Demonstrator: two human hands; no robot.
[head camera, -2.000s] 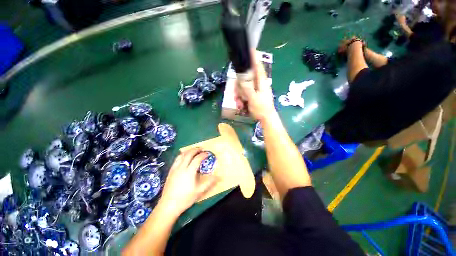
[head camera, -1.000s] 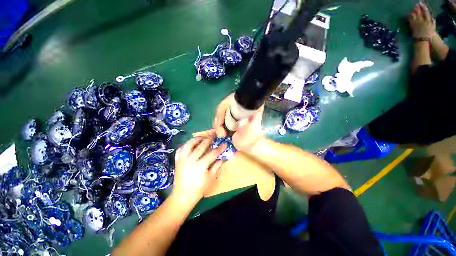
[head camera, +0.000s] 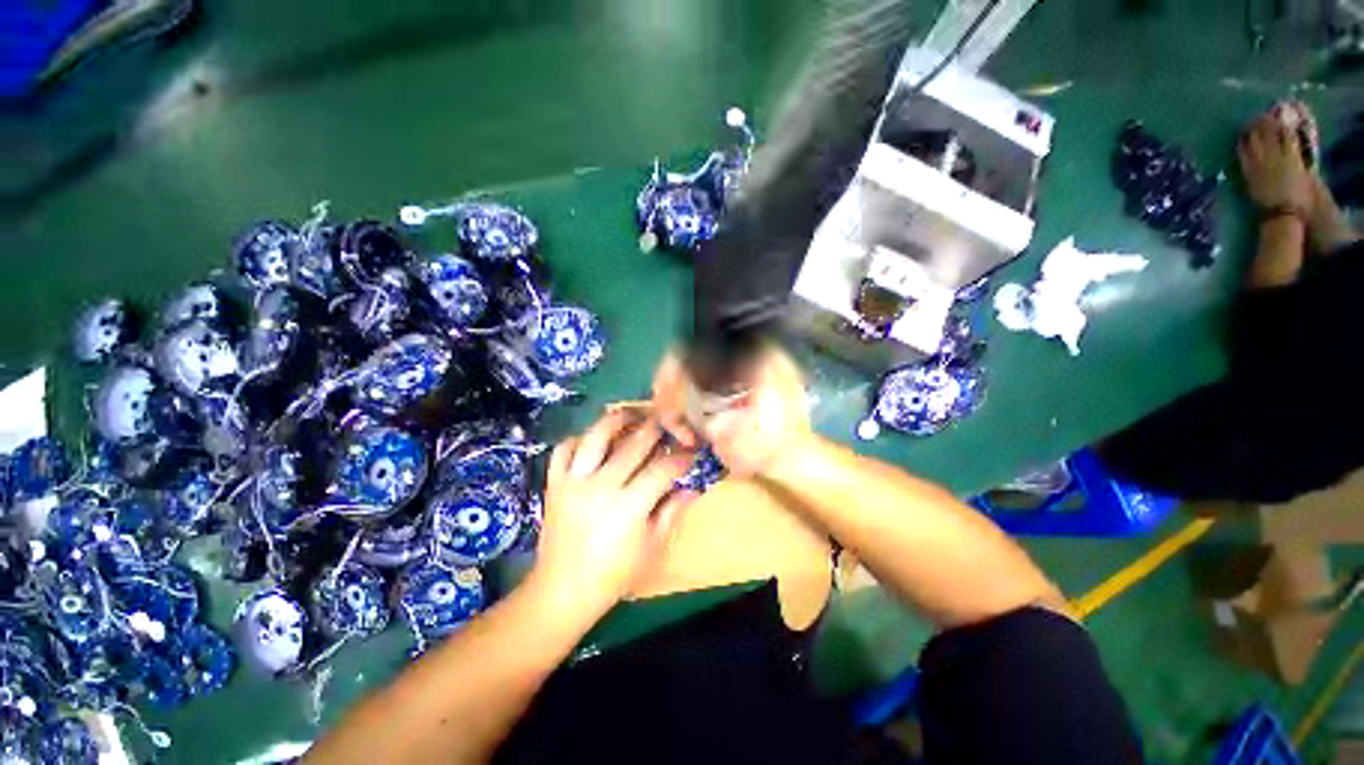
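My right hand (head camera: 751, 416) is closed around the pale lower end of the black electric screwdriver (head camera: 748, 292), which is blurred and stands over the work. My left hand (head camera: 606, 501) holds a round assembly (head camera: 699, 469) with a blue face on the tan work pad (head camera: 733, 538). Most of the assembly is hidden by both hands, and the screwdriver's tip cannot be seen.
A large pile of assemblies (head camera: 382, 463) lies at left. A white-grey screw feeder (head camera: 935, 209) stands beyond my right hand, with assemblies (head camera: 925, 396) beside it. White scrap (head camera: 1074, 292) and a black parts bunch (head camera: 1167, 194) lie near another person's hand (head camera: 1275, 157).
My right hand has brought the screwdriver from the feeder to the assembly under my left hand. In the last second both hands have stayed there, while the view has shifted.
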